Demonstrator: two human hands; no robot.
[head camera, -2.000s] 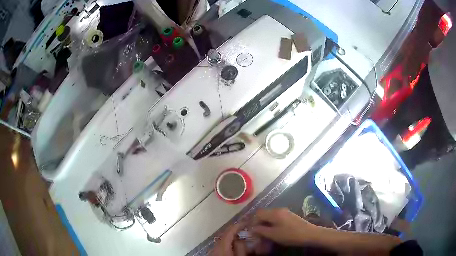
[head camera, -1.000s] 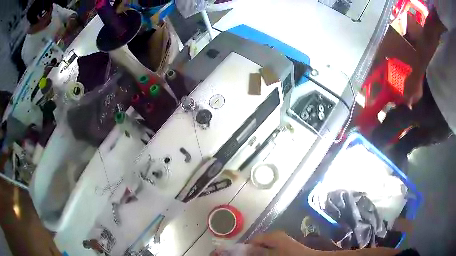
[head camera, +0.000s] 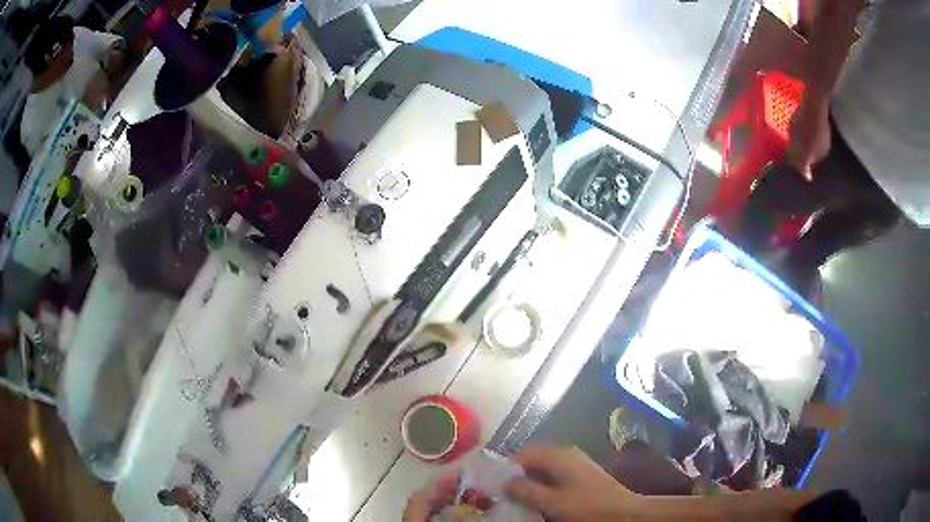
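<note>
My right hand reaches in from the right at the bottom edge, its fingertips closed on a small crumpled whitish scrap. A small reddish patch shows at the scrap's lower part. My left hand holds the scrap from the left and is mostly cut off by the bottom edge. A roll of red tape lies on the white table just above the hands. A pale tape roll lies farther up and right. The white sewing machine head stretches diagonally behind them.
A blue-rimmed bin with grey scraps stands right of the table. A dark tray of metal parts sits at the machine's end. Thread cones stand behind the head. Another person's hand shows at upper right; a person is at upper left.
The view has shifted, first lowering the hands towards the bottom edge, then bringing them back up. The whitish scrap now shows more clearly between the fingers. Another person has come into view at upper right.
</note>
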